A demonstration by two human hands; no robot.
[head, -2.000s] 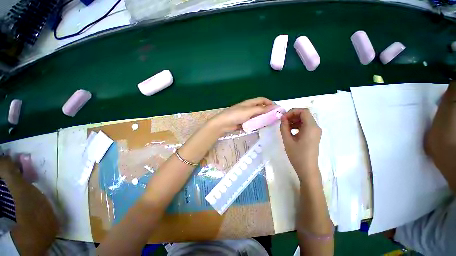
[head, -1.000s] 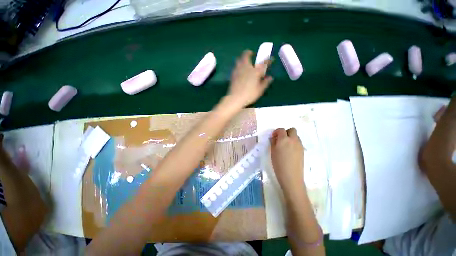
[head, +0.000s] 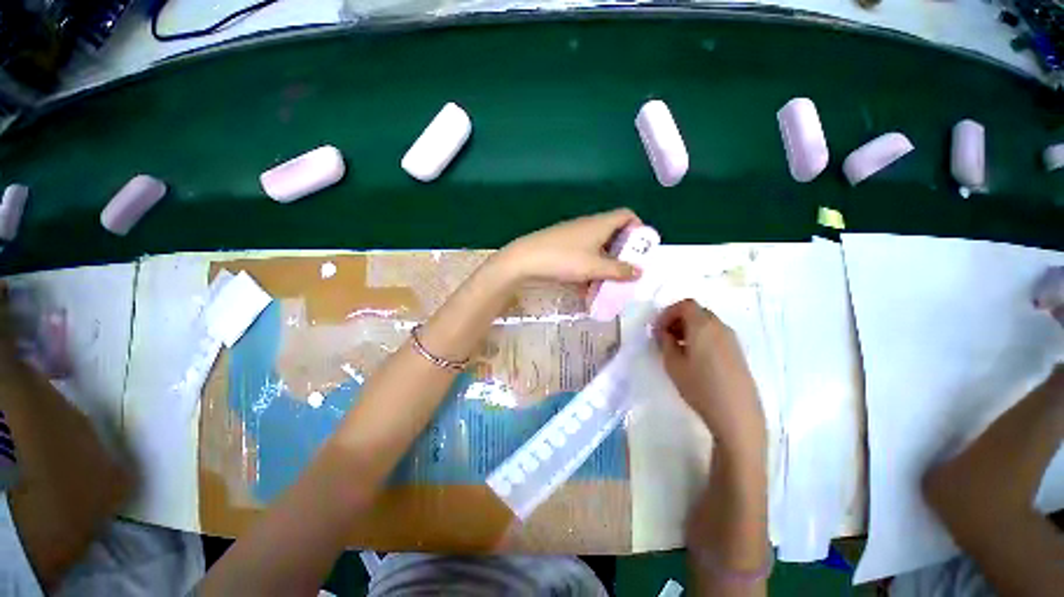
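My left hand (head: 572,251) holds a pink case (head: 609,299) above the upper right of the mat; a small dark ring-like mark shows at its upper end. A sticker strip (head: 560,448) with a row of pale cells lies diagonally on the film-covered mat (head: 280,513). My right hand (head: 712,367) is at the strip's upper end, with thumb and fingertips close together. The fingertips overlap the pale strip end and white paper, so I cannot tell whether they grip the strip, a tiny sticker or nothing.
Several pink cases (head: 438,142) lie spread along the green belt (head: 548,70). A yellow scrap (head: 830,218) is at the belt's near edge. A folded white scrap (head: 239,308) lies at the mat's left. White paper (head: 922,350) is at right. Other people's arms are at both sides.
My left hand has come back from the belt with a pink case, leaving one fewer in the middle. My right hand stays by the strip's upper end. The view has shifted slightly.
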